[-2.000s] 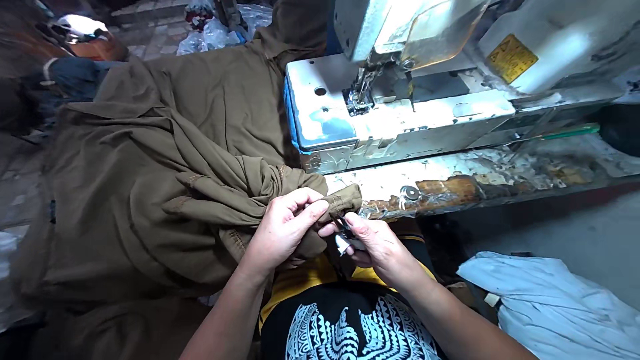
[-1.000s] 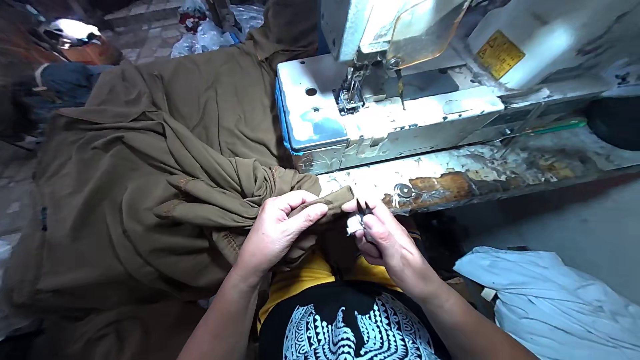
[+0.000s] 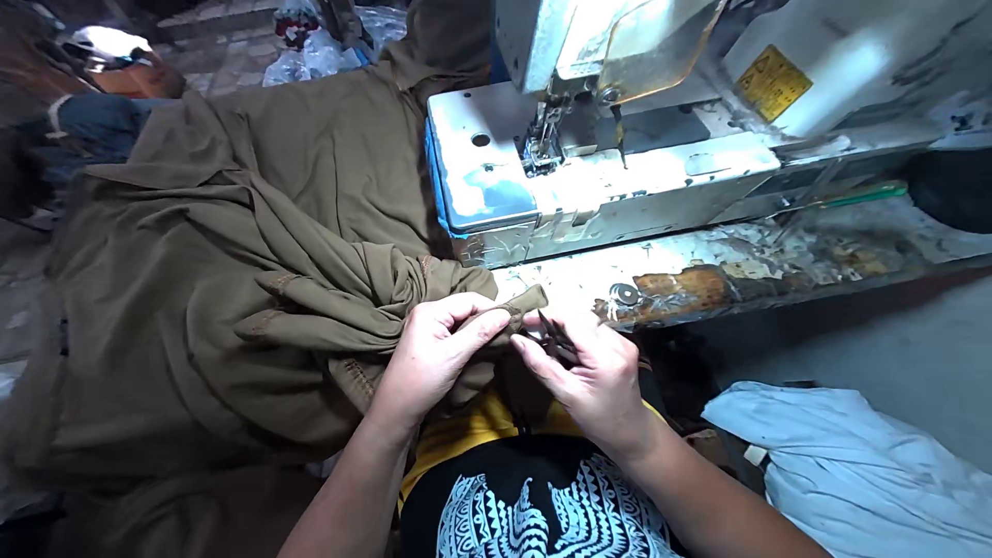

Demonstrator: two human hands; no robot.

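A large brown-olive cloth garment [image 3: 310,232] lies bunched over the left side, with orange-brown stitching at some seams. My left hand [image 3: 446,349] pinches a narrow folded end of it between thumb and fingers. Close beside that end, my right hand [image 3: 593,360] holds small dark thread snips [image 3: 554,337], their pointed tips upward near the cloth. The fingers partly hide the snips. Just beyond both hands stands an industrial sewing machine [image 3: 659,178], its presser foot [image 3: 544,147] over the bed with no cloth under it.
The worn table edge [image 3: 690,287] runs from my hands to the right, with a round metal piece [image 3: 624,294] on it. Pale blue cloth [image 3: 845,457] lies at the lower right. Clear plastic bags [image 3: 318,58] rest on the floor at the back.
My right hand, with the snips, moved slightly away from the folded cloth end and is now back close against it. My left hand keeps its pinch on the cloth.
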